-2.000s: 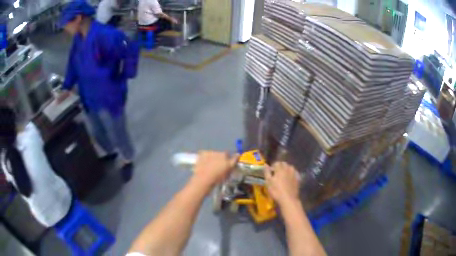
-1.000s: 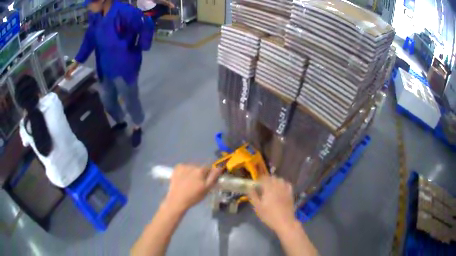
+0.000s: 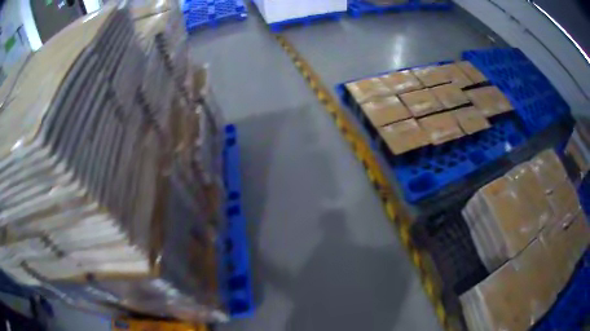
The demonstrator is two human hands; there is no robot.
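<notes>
The tall pallet load (image 3: 123, 149) fills the left side, with many thin flat layers and brown cartons under shiny wrap. Its blue plastic pallet (image 3: 236, 239) shows along the load's right side on the floor. A piece of the orange-yellow pallet truck (image 3: 155, 324) shows at the bottom edge below the load. The truck's handle is out of the picture. Neither of my hands is in view.
Yellow-black floor tape (image 3: 362, 152) runs down the middle right. Beyond it, small brown cartons (image 3: 424, 103) lie on a blue pallet, and flat brown carton stacks (image 3: 530, 233) lie nearer. A white-sided block (image 3: 304, 9) stands at the top. A wall curves at the upper right.
The view has swung right. The tall load now fills the left side, and the low pallets are larger at right. My hands, the handle and the people have left the picture.
</notes>
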